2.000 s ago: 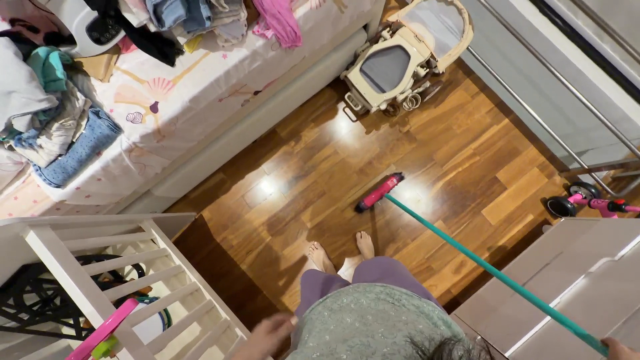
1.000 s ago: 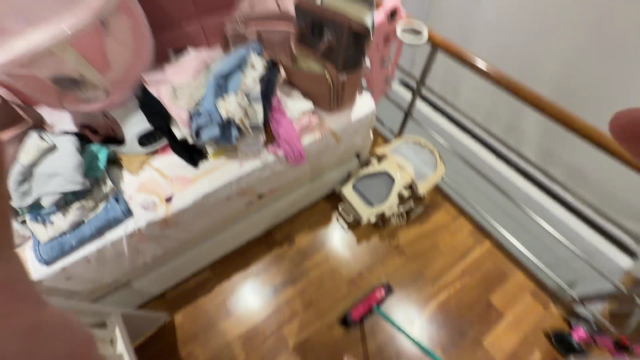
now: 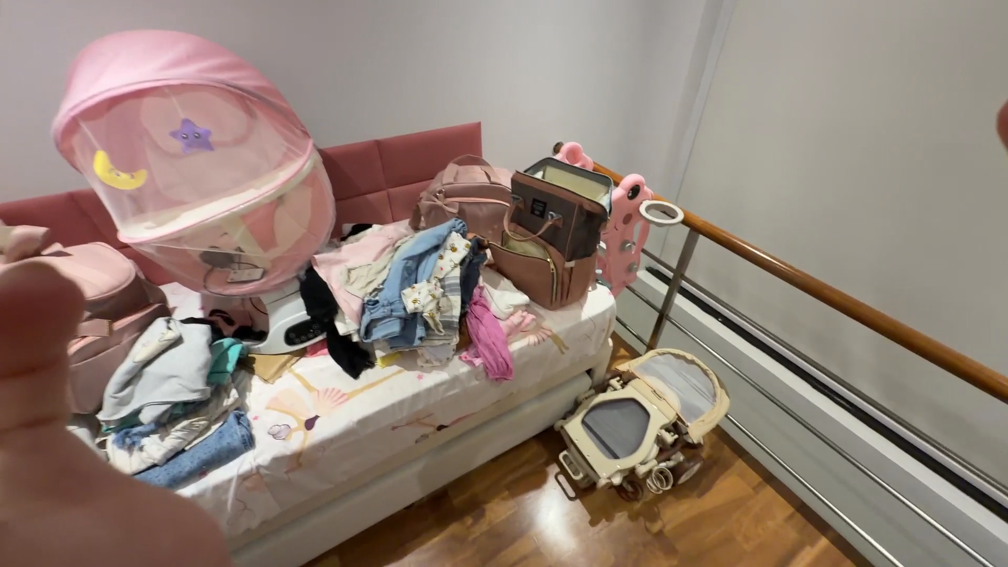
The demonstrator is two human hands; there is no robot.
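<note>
Large and blurred, my left hand [image 3: 79, 457] fills the lower left, close to the camera; whether it holds anything cannot be told. Of my right hand [image 3: 1002, 124] only a fingertip shows at the right edge. Beyond the left hand is a bed with a patterned sheet [image 3: 346, 417]. Folded clothes [image 3: 169, 378] and a heap of clothes [image 3: 417, 291] lie on it, with a pink net-covered baby swing [image 3: 197, 173] behind them. A brown diaper backpack [image 3: 551, 236] stands with its top unzipped beside a pink bag [image 3: 465, 193].
A folded beige stroller [image 3: 614, 433] lies on the wooden floor [image 3: 535, 520] between the bed and a railing with a wooden handrail [image 3: 827, 299]. A pink plastic toy frame with a ring [image 3: 630, 228] stands at the bed's far corner. Another pink bag [image 3: 102, 291] sits at left.
The view has tilted up toward the bed. The pink broom with its green handle, on the floor in both earlier frames, is out of view. My left hand has come up close to the camera.
</note>
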